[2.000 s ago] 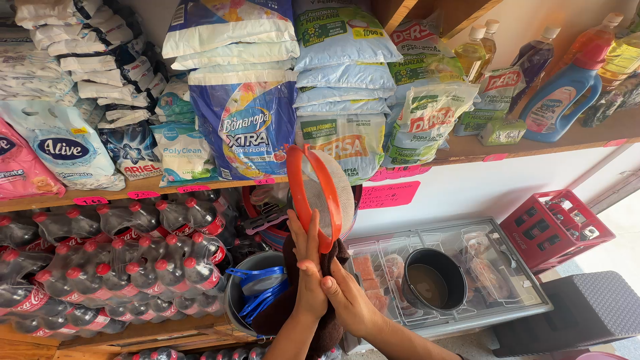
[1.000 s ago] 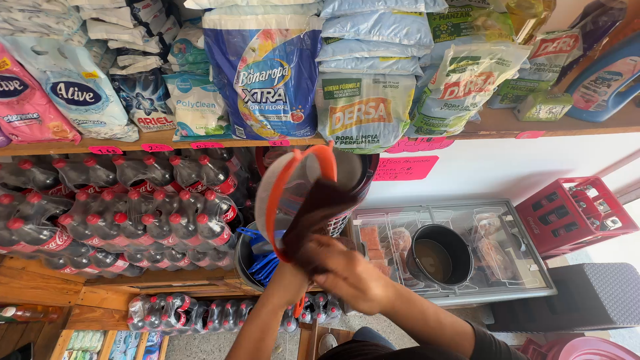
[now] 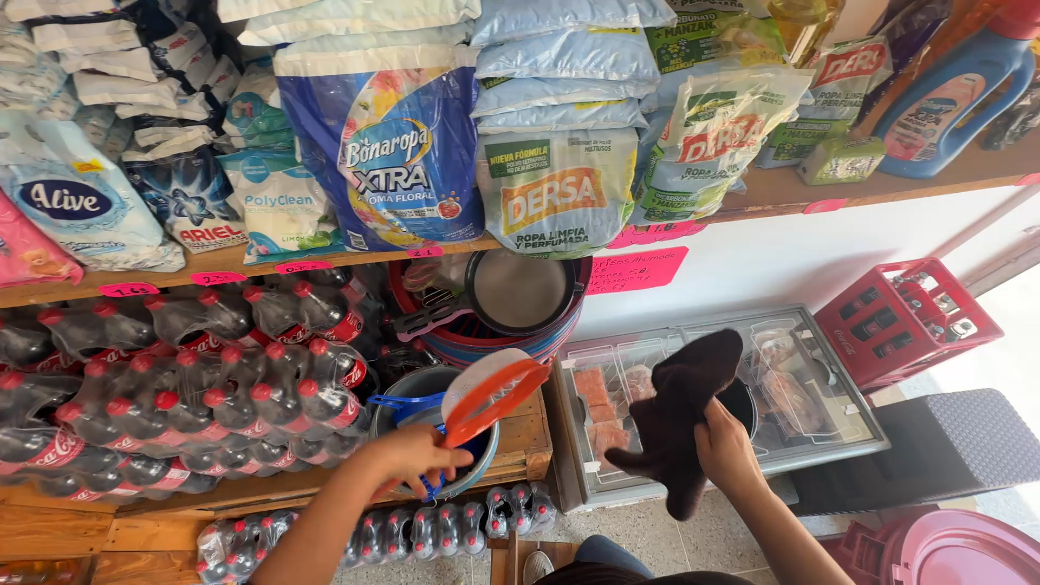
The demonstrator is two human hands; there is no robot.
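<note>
An orange-rimmed mesh strainer point(image 3: 497, 390) is in my left hand point(image 3: 418, 459), tilted above a grey bucket point(image 3: 479, 467) that holds blue plastic items point(image 3: 410, 402). My right hand point(image 3: 725, 447) grips a dark brown cloth point(image 3: 686, 414), which hangs over the glass-topped freezer. Behind the cloth, partly hidden, is a black pot point(image 3: 741, 405) on the freezer's top. A frying pan point(image 3: 520, 288) lies on a stack of round basins point(image 3: 561, 329) beyond the bucket.
Detergent bags point(image 3: 382, 154) line a wooden shelf point(image 3: 772, 199) above. Shrink-wrapped cola bottles point(image 3: 252, 398) fill the left side. The freezer point(image 3: 861, 422) holds packaged meat. To the right are a red bottle crate point(image 3: 861, 333), a dark bench-like box point(image 3: 918, 447) and a pink lidded bin point(image 3: 967, 552).
My hands, together at the strainer and cloth one second ago, have moved apart. The strainer is now at the left over the bucket and the cloth at the right over the freezer.
</note>
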